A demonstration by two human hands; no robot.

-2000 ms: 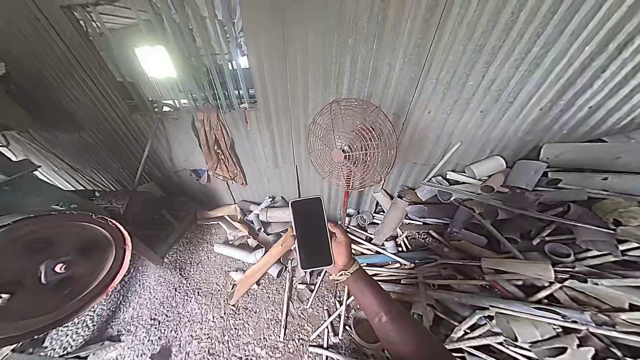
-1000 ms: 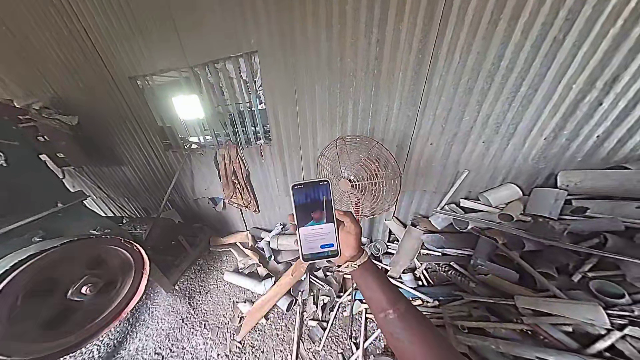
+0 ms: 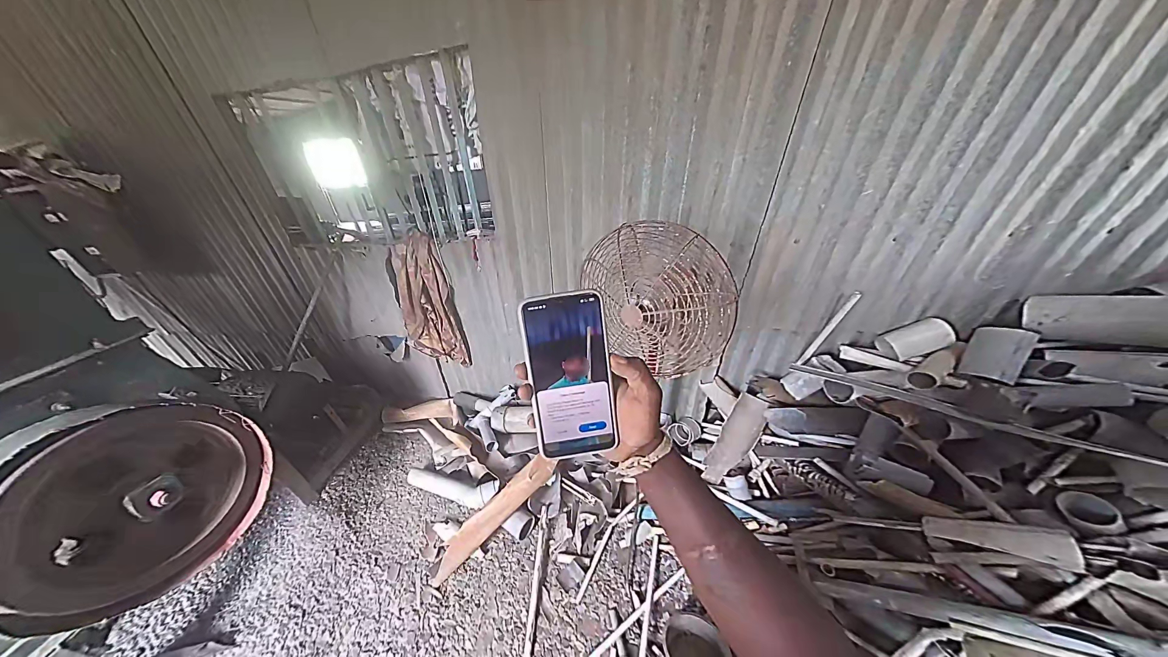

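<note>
My right hand [image 3: 634, 408] is wrapped round a smartphone [image 3: 571, 365] in a pale case, with the thumb along its right edge and fingertips showing at its left edge. The phone stands upright, its lit screen towards me, bearing a picture and a white box with a blue button. A woven band [image 3: 644, 459] circles the wrist. Behind the phone, a round wire-caged fan [image 3: 675, 292] stands near the corrugated metal wall. My left hand is out of view.
A large wheel [image 3: 100, 511] on a machine is at the left. Cut pipes and offcuts [image 3: 912, 438] lie heaped at the right. A wooden board [image 3: 493, 520] rests on the chip-strewn floor [image 3: 338, 566]. A brown cloth [image 3: 427, 301] hangs below a barred window [image 3: 411, 155].
The phone's screen was dark two seconds ago and is lit now, with a picture and a white box on it. My right hand holds the phone throughout.
</note>
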